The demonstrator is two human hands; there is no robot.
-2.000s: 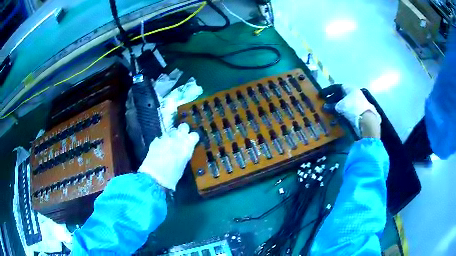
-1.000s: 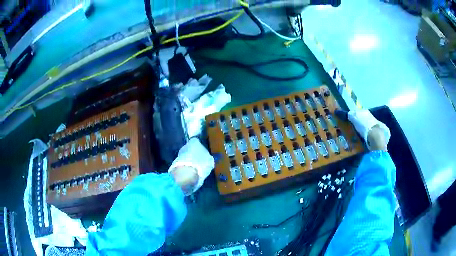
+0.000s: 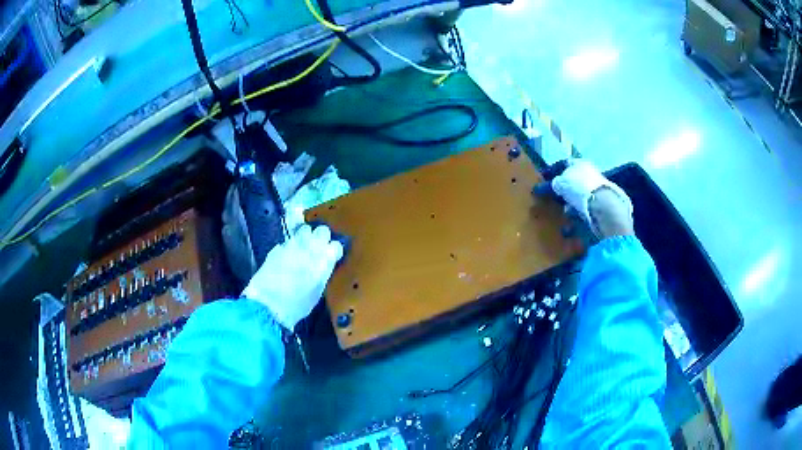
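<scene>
An orange-brown bakelite plate [image 3: 440, 246] lies in front of me with a plain face up, showing only small holes and dark corner fittings. Whatever lies under this face is hidden. My left hand [image 3: 295, 274], white-gloved, grips its left edge, with the fingertips partly hidden. My right hand [image 3: 594, 195], gloved with dark fingertips, grips its right edge.
A bakelite tray stack [image 3: 141, 303] with rows of black parts stands left, beside the electric screwdriver [image 3: 262, 206] and crumpled plastic [image 3: 317, 189]. Lead wires [image 3: 510, 378] with white ends lie near right. A black tray [image 3: 681, 255] is at far right, heat sink parts [image 3: 374, 439] at the near edge.
The rows of slots with silvery-tabbed parts between my hands no longer show; a plain orange-brown face shows there instead. Both hands remain at its two sides. The camera view has shifted.
</scene>
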